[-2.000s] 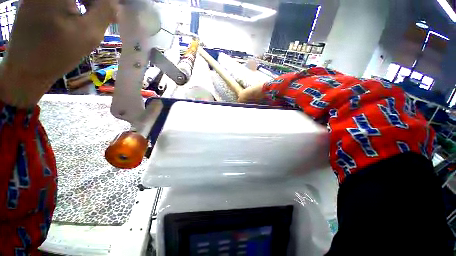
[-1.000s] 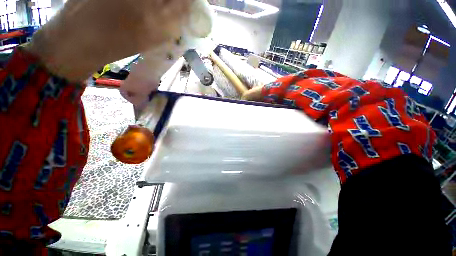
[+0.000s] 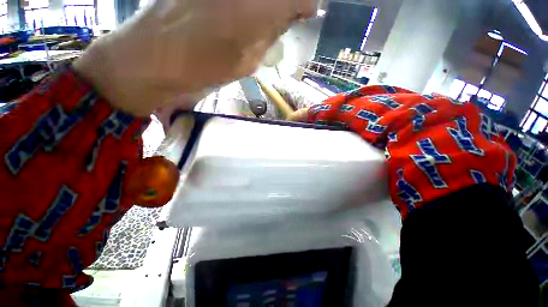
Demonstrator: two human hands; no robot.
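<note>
The white spreading machine (image 3: 282,174) fills the middle of the view, with its dark-framed control panel (image 3: 273,279) at the bottom. My left hand (image 3: 198,48) is blurred and reaches across the upper left, above the machine's far left corner; its fingers are cut off or unclear, so its grip cannot be told. My right hand (image 3: 298,114) is mostly hidden behind the housing, by the near end of a tan bar (image 3: 275,99). A grey metal arm (image 3: 252,96) shows between the hands. An orange round cap (image 3: 153,181) sits at the left corner.
Leopard-print fabric (image 3: 125,243) lies on the table at lower left, partly behind my left sleeve. The pale table edge (image 3: 102,288) runs below it. Shelves (image 3: 354,65) and a pillar (image 3: 414,51) stand behind. Racks with materials (image 3: 45,57) are at far left.
My left hand and sleeve have moved right across the view and now cover more of the fabric and the white arm plate. My right arm has stayed nearly in place.
</note>
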